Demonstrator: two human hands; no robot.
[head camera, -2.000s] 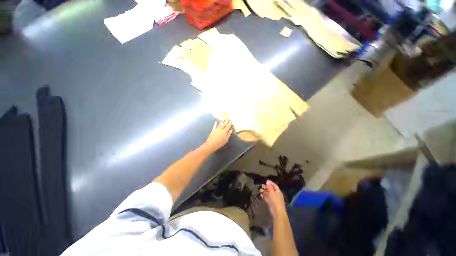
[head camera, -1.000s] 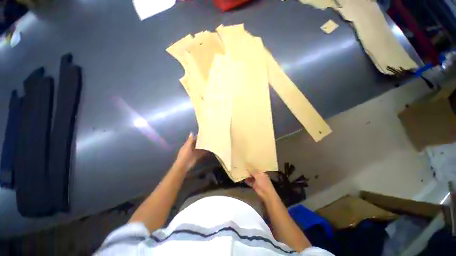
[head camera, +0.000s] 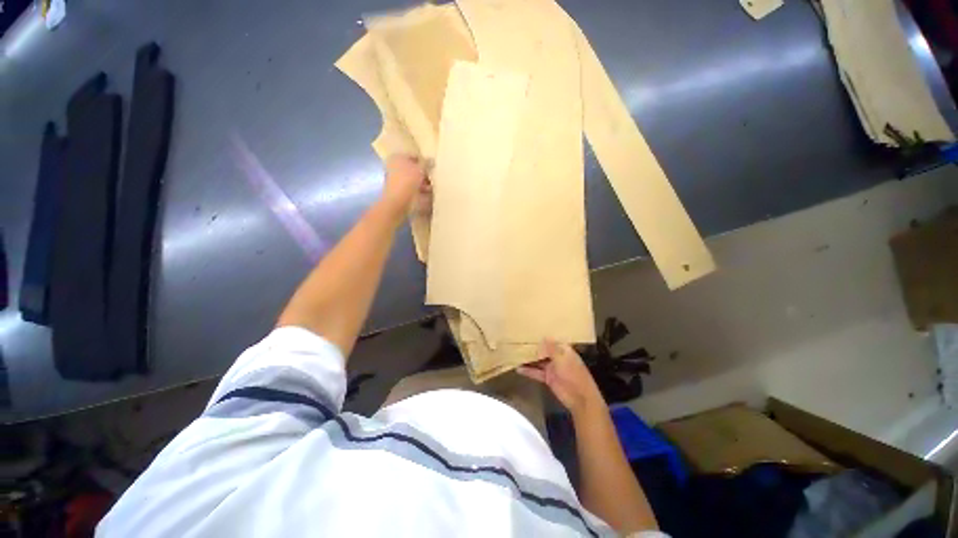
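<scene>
A loose stack of tan card patterns (head camera: 515, 200) lies fanned out over the front edge of the shiny dark table, its near end past the edge. One long strip card (head camera: 641, 168) with a small hole angles out to the right. My left hand (head camera: 408, 181) grips the left side of the stack, its fingers partly hidden among the cards. My right hand (head camera: 564, 375) holds the near end of the stack at its lower right corner, fingers partly under the cards.
Stacks of dark cut fabric pieces (head camera: 89, 231) lie at the table's left. A clear pinkish ruler (head camera: 278, 200) lies left of the cards. More tan cards (head camera: 877, 68) lie at the far right. A cardboard box (head camera: 746, 439) and a blue item (head camera: 643, 441) are on the floor at right.
Both hands have come onto the cards since the earliest frame. Since one second ago, my left hand has moved up the stack's left side, and the upper cards have shifted.
</scene>
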